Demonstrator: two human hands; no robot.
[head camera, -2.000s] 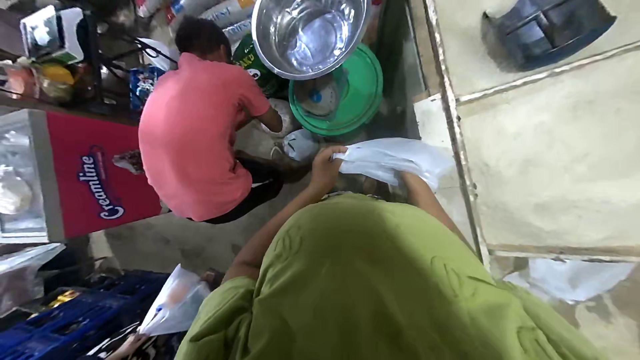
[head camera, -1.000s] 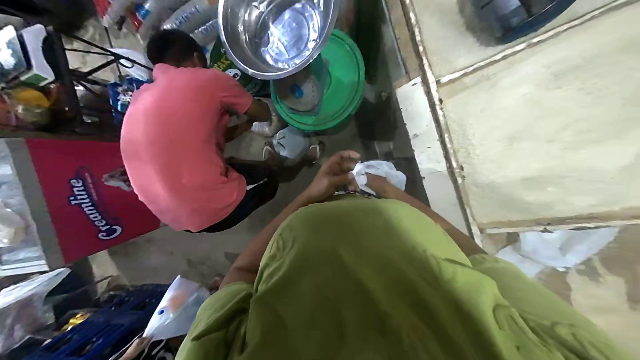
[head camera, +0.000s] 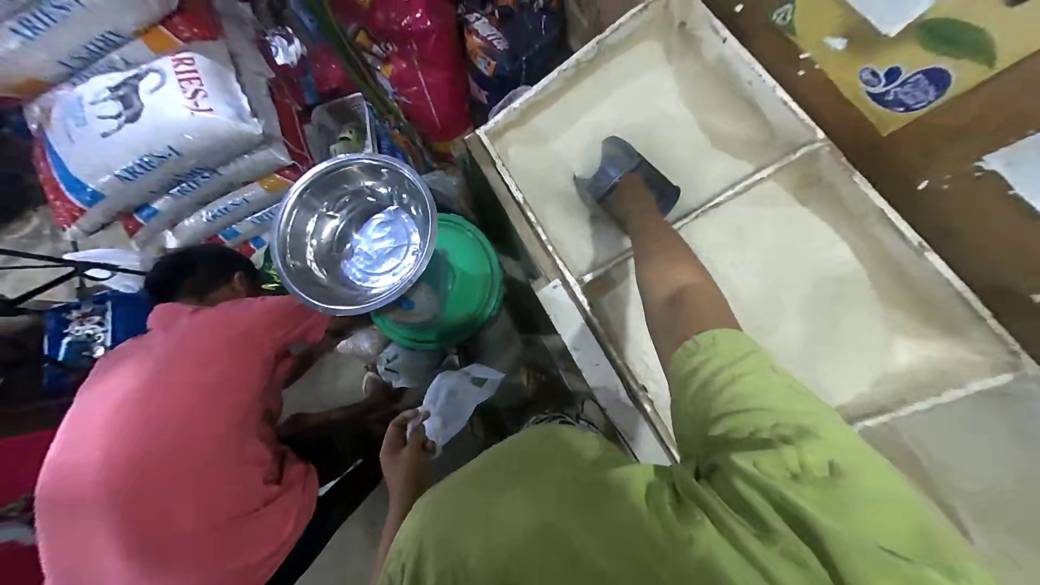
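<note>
My left hand (head camera: 406, 451), low at centre, grips the edge of a translucent white plastic bag (head camera: 460, 400), which hangs out to the right of my fingers. My right arm reaches forward into the upper compartment of a divided bin, where my right hand (head camera: 630, 197) is at a dark plastic scoop (head camera: 619, 162). The scoop lies against pale grain (head camera: 561, 154) that looks like rice; its body hides most of my fingers. More pale grain (head camera: 780, 292) fills the neighbouring compartment under my forearm.
A crouching person in a pink shirt (head camera: 179, 455) is at the left. A steel basin (head camera: 325, 236) sits over a green round lid (head camera: 479, 284) beside the bin's raised wooden rim (head camera: 528, 203). Printed sacks (head camera: 154, 122) are stacked at the upper left. A tied plastic bag (head camera: 406, 366) lies near the person.
My hands were together at the bag; now my right hand has moved away to the scoop in the bin, while my left keeps the bag. The view has swung toward the bin.
</note>
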